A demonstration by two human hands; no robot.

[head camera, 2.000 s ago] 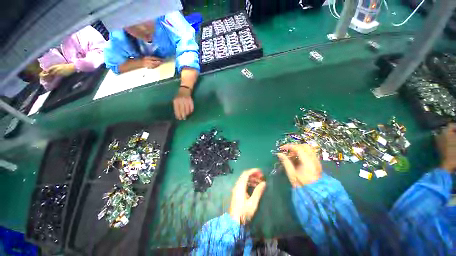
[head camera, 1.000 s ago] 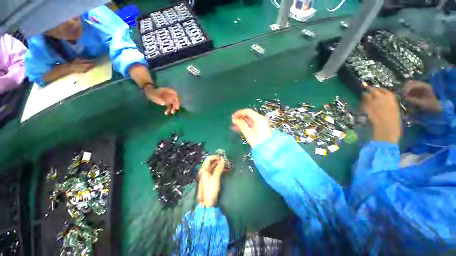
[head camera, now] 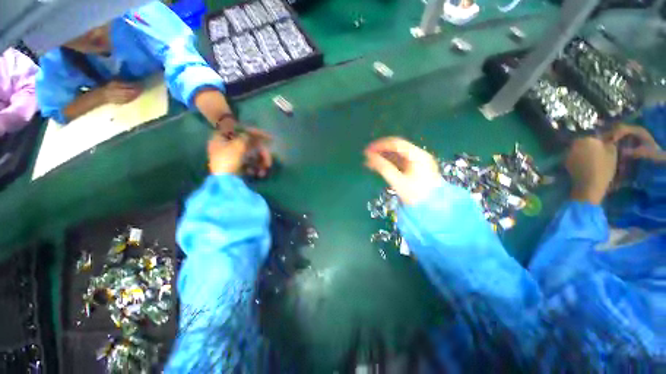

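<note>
My left hand (head camera: 225, 155) is stretched forward and meets the hand (head camera: 257, 152) of the person opposite. Both are blurred, and what lies between them cannot be made out. My right hand (head camera: 402, 166) is over the green surface, fingertips together; any small part in it is too blurred to tell. The heap of circuit board assemblies (head camera: 485, 184) lies beyond and right of my right hand, partly behind the sleeve. The heap of black plastic parts (head camera: 288, 252) is mostly hidden by my left sleeve.
A black tray (head camera: 79, 235) with board assemblies is at left. A neighbour's hand (head camera: 590, 166) works at right beside a parts tray (head camera: 559, 139). A metal post (head camera: 537, 62) stands at upper right. A tray of silver-white pieces (head camera: 259, 45) is at the top.
My left hand has moved forward and left, from beside the black heap to the opposite person's hand. The board seen at it a second ago no longer shows. My right hand has shifted slightly right.
</note>
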